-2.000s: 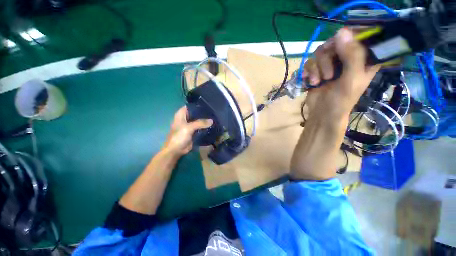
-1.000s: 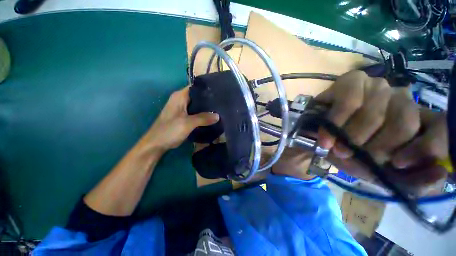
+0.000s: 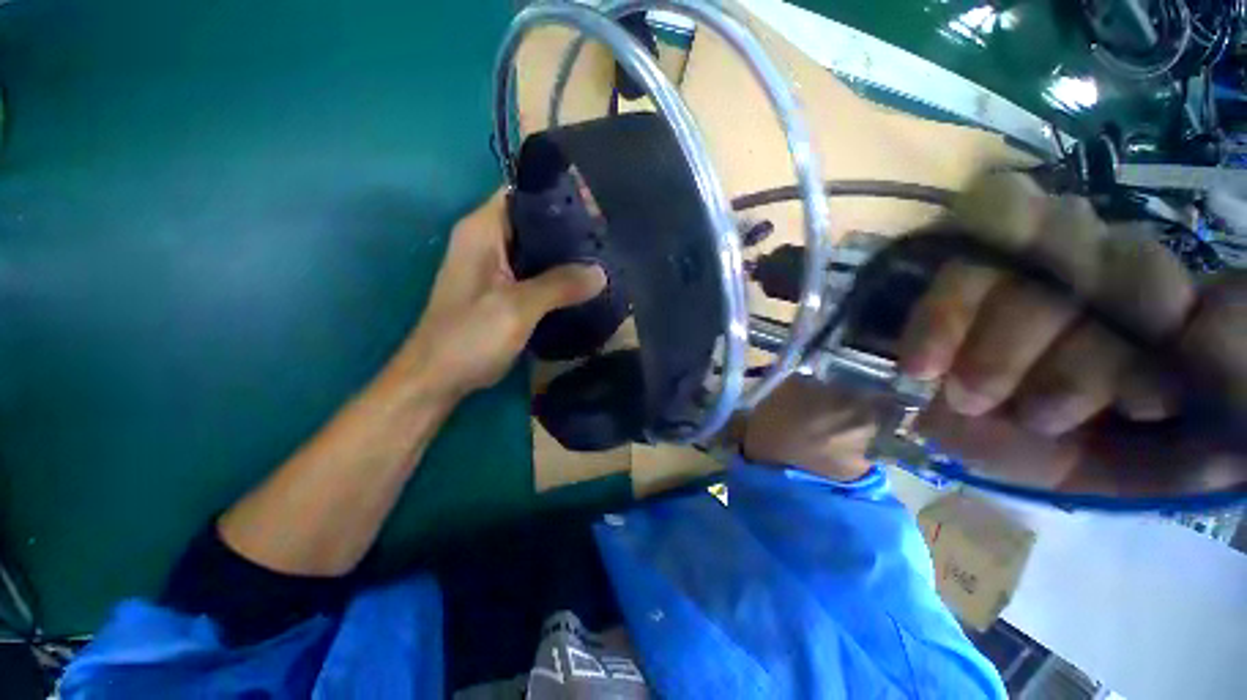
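A black headset [image 3: 663, 260] with two silver headband tubes stands tilted over the cardboard sheet [image 3: 875, 151]. My left hand [image 3: 499, 294] grips its upper ear cup, thumb on the near side. The other ear cup [image 3: 591, 401] hangs below. My right hand [image 3: 1053, 328], blurred and large, is closed around the electric screwdriver [image 3: 889, 308]. Its metal nose points left at the headset, behind the silver tubes; whether its tip touches the headset is hidden. A black cable crosses over the right hand, and a blue hose [image 3: 1039, 490] runs beneath it.
The green work surface [image 3: 246, 178] spreads to the left. A pale rail [image 3: 889, 69] and the green conveyor with more headsets [image 3: 1142, 34] lie at the upper right. A cardboard box [image 3: 974, 558] is at the lower right, beyond the blue sleeve.
Since two seconds ago, the screwdriver and right hand have come down and turned beside the headset. Over the last second, the headset shows slightly higher in the picture, still held by my left hand.
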